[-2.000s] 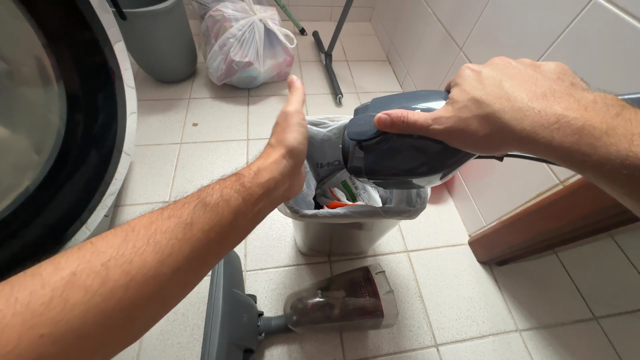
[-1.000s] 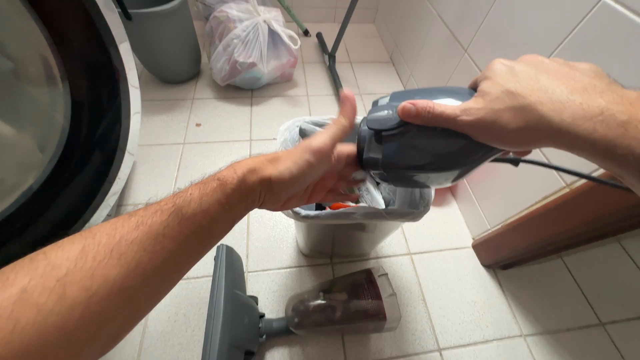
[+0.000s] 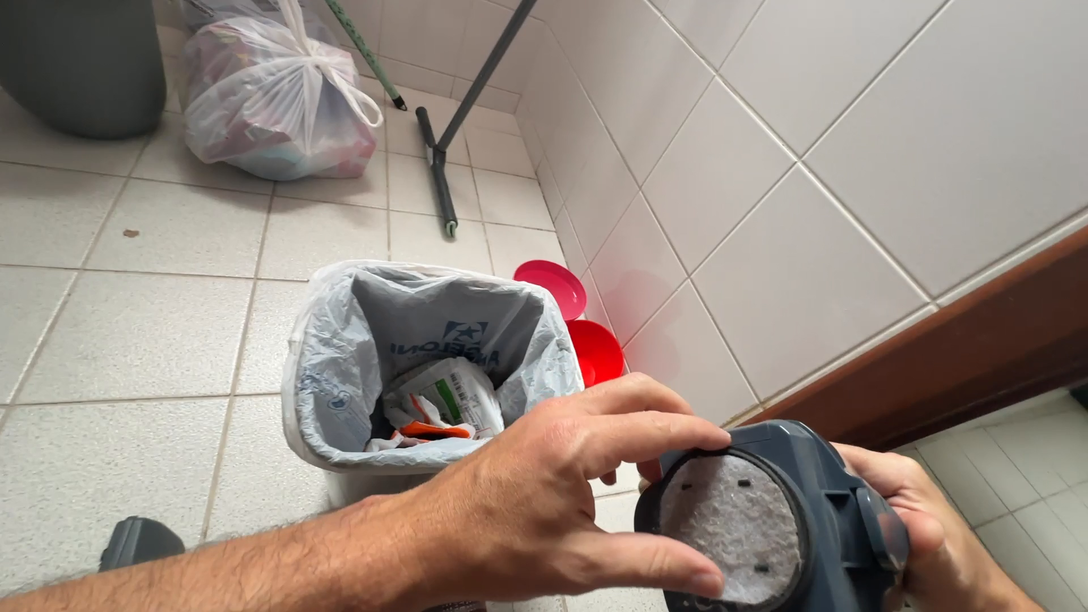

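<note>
At the lower right, my right hand (image 3: 926,527) grips the dark grey motor body of a handheld vacuum cleaner (image 3: 833,476). Its open end faces me, with a round, dusty, pale filter (image 3: 731,518) set in a dark rim. My left hand (image 3: 552,484) is spread over that end, index fingertip on the upper rim and thumb at the filter's lower left edge. To the left stands a waste bin lined with a grey plastic bag (image 3: 327,374); crumpled wrappers (image 3: 450,395) lie inside. The vacuum's floor head (image 3: 140,542) shows partly at the lower left.
A tied white plastic bag (image 3: 272,102) and a grey bucket-like container (image 3: 85,68) stand at the back left. A dark T-shaped pole (image 3: 438,170) rests near the tiled wall. A pink dish (image 3: 552,287) and a red bowl (image 3: 595,350) sit behind the bin. Brown wood edges the right side.
The vacuum body has moved from above the bin to its right and turned, so the filter end now shows. My left hand has moved right with it. The view has shifted closer to the bin.
</note>
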